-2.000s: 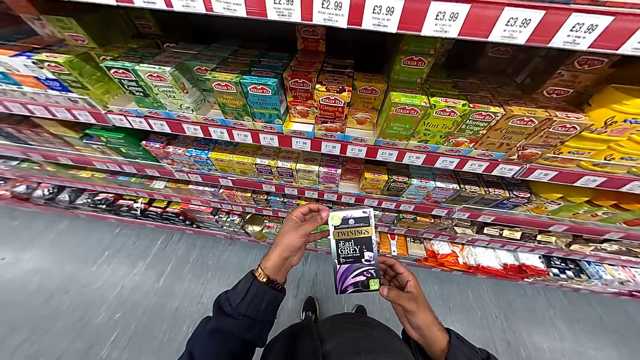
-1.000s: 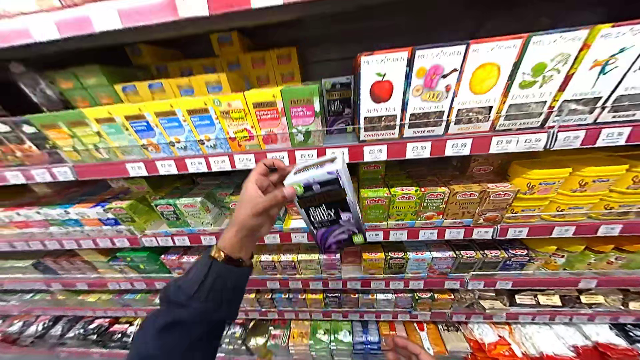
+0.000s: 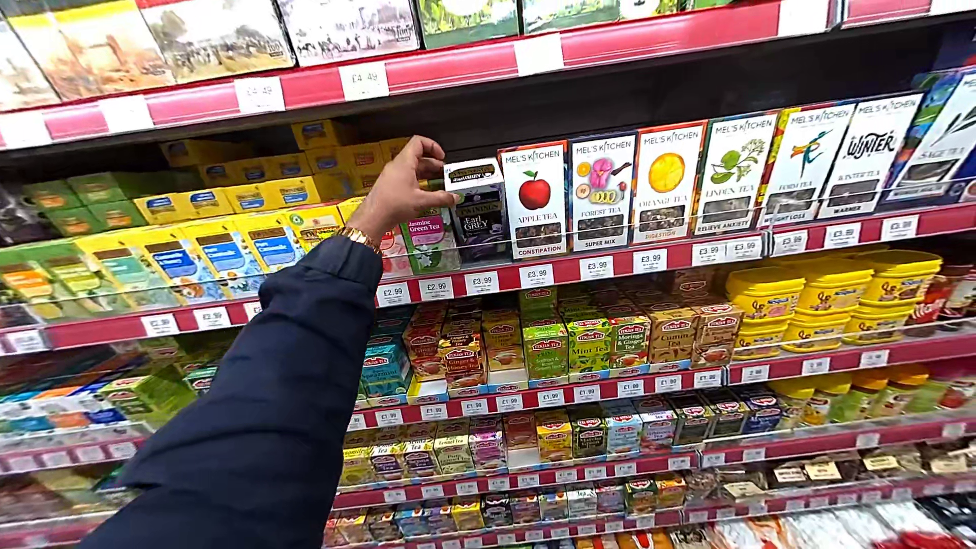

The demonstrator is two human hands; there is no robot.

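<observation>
My left hand [image 3: 412,187] reaches to the shelf at upper centre, its fingers apart at the top left corner of a Twinings Earl Grey tea box [image 3: 480,217]. The box stands upright behind the clear shelf lip, with its white top showing. Whether the fingertips still touch it is hard to tell; they are not closed around it. Left of it is a Jasmine Green Tea box [image 3: 428,236], partly below my hand. On its right stands a white apple tea box [image 3: 534,202]. My right hand is out of view.
A red shelf edge with price labels [image 3: 595,267] and a clear lip runs below the boxes. Another shelf [image 3: 450,61] hangs above. Lower shelves hold small tea boxes [image 3: 545,347] and yellow tubs [image 3: 766,293]. Yellow and blue tea boxes [image 3: 236,252] stand to the left.
The Earl Grey box, held in front of the shelves earlier, now stands on the upper shelf. My left hand has loosened its hold. My right hand has left the view, which has tilted up.
</observation>
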